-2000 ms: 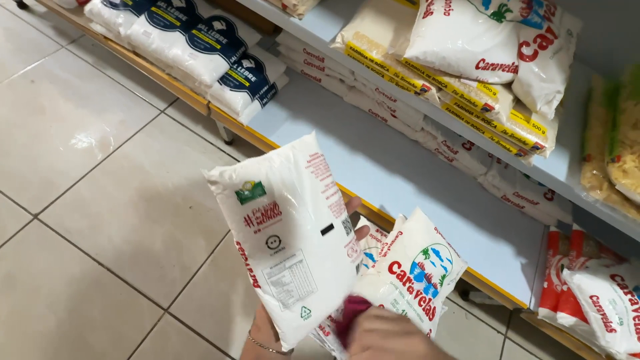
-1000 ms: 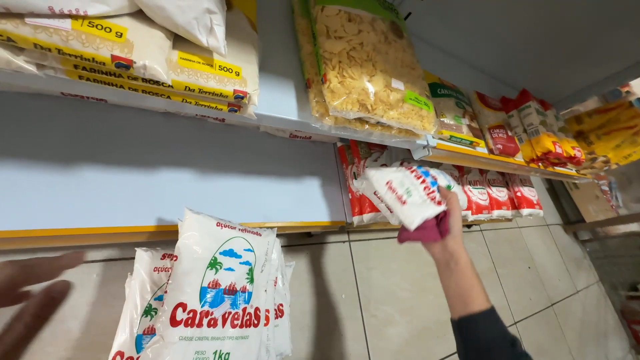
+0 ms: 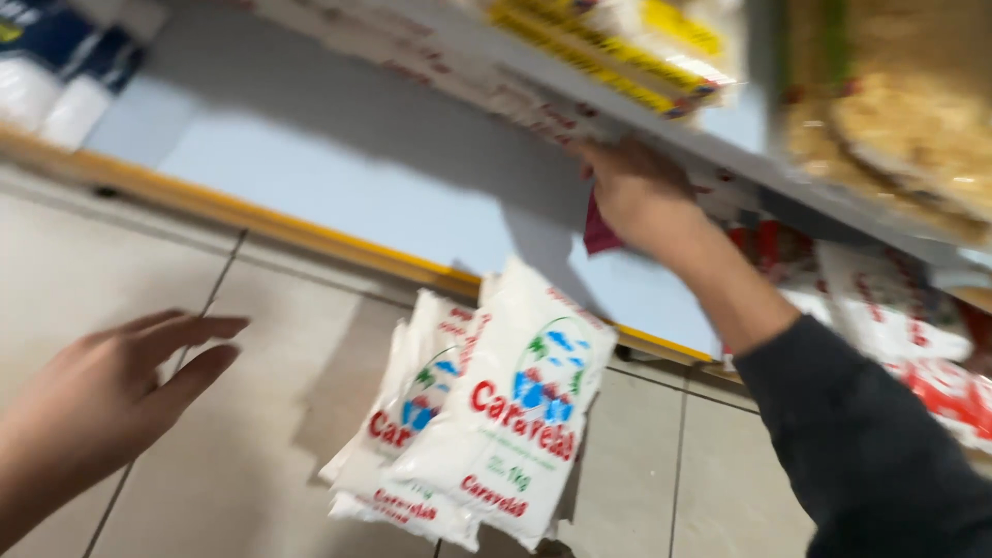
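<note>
My left hand is over the floor at the left, fingers apart and holding nothing. On the right, my right hand reaches into the bottom shelf, with a dark magenta cloth in it; its fingertips are near the row of white sugar bags at the back of the shelf. Between my hands, several white plastic Caravelas sugar bags lean together in front of the shelf's yellow edge. Their lower ends and what supports them cannot be made out.
Yellow-banded bags lie on the upper shelf, with bags of pale flakes to their right. Blue-and-white bags sit at the left end of the bottom shelf. Red-and-white bags stand at the right. Tiled floor lies below.
A second ago my right hand held a small Caravelas bag and the cloth at the right; now it is inside the bottom shelf with the cloth and no bag shows in it. The view has swung left.
</note>
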